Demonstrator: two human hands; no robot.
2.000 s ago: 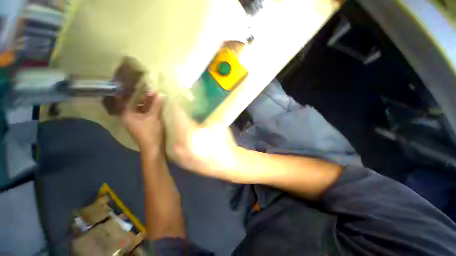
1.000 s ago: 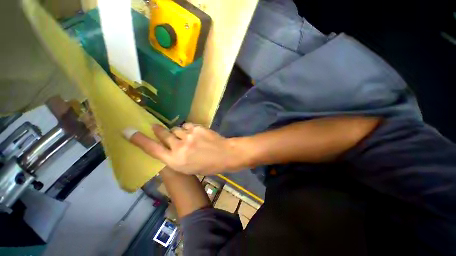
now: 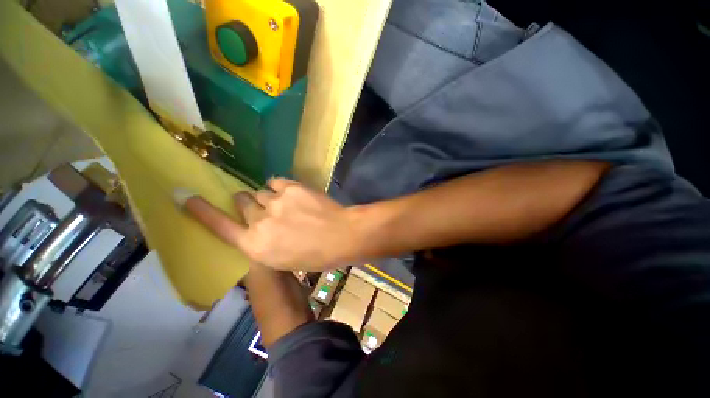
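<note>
A khaki-yellow cut panel [image 3: 159, 186] hangs folded and tilted beside the green press base [image 3: 233, 116]. My right hand [image 3: 296, 225] has its back to the camera, one finger stretched along the panel and the others curled at its edge near the brass-coloured die [image 3: 195, 141]. My left forearm [image 3: 276, 307] rises from below and goes behind the panel and my right hand; the left hand itself is hidden. No badge can be made out. The brown press head [image 3: 74, 183] is partly hidden behind the panel.
A white strip [image 3: 161, 62] lies across the base. A yellow button box [image 3: 253, 39] with a green button sits on it. The silver shaft [image 3: 58, 249] is at the left. Cardboard boxes [image 3: 354, 303] show far below.
Two seconds ago the panel covered much of the base and both hands were near the press head; now the panel is lifted, exposing the die. Since one second ago the scene shifted slightly left.
</note>
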